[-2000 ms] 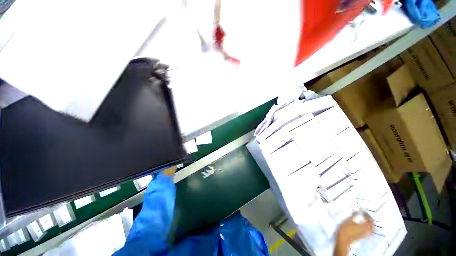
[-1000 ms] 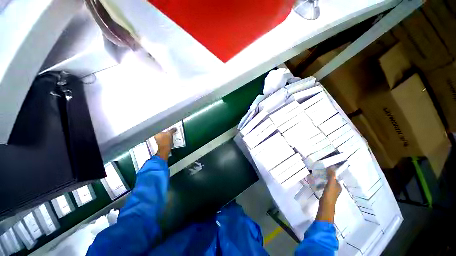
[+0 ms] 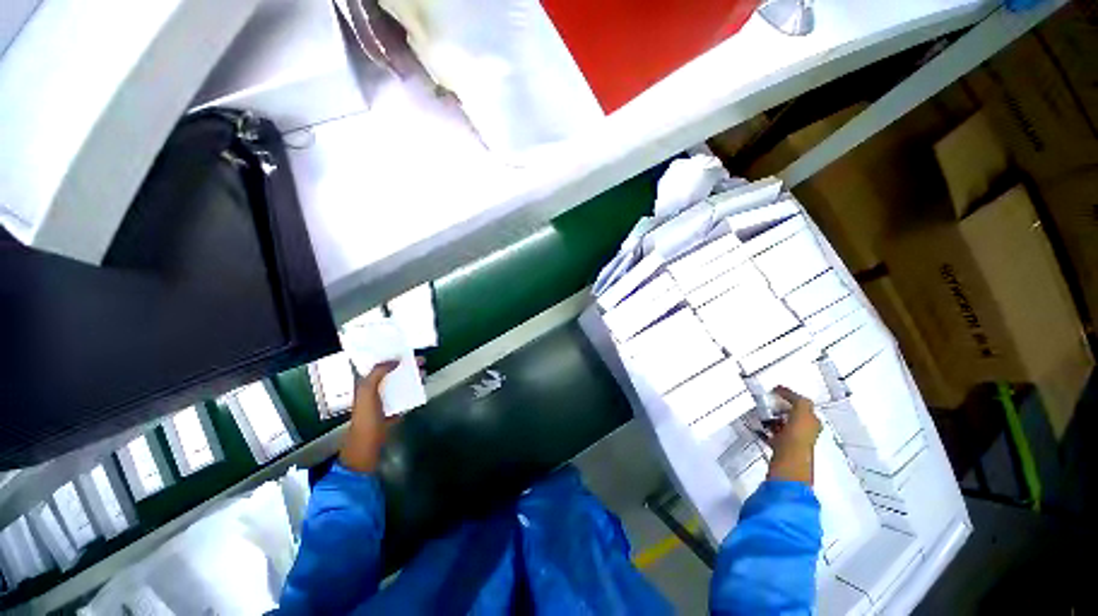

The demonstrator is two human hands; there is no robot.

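My left hand (image 3: 372, 412) holds a small flat white box (image 3: 388, 361) over the near rail of the green conveyor belt (image 3: 512, 285). More white boxes (image 3: 259, 418) lie spaced on the belt to the left, and one lies just behind the held box. My right hand (image 3: 792, 430) is inside the large white right-hand bin (image 3: 638, 403), among tight rows of white boxes (image 3: 744, 311). Its fingertips are on a small white box there; whether it grips it or only touches it is hard to tell.
A white shelf (image 3: 446, 235) with a black folder (image 3: 181, 277) and a red item (image 3: 656, 42) overhangs the belt. A dark-green ledge (image 3: 530, 403) lies before me. A left-hand bin has a crumpled white liner (image 3: 229, 548). Brown cartons (image 3: 1005, 271) stand at right.
My left hand has lifted a white box off the belt and brought it nearer to me. My right hand is still in the right-hand bin, its fingers slightly shifted. The view has moved slightly.
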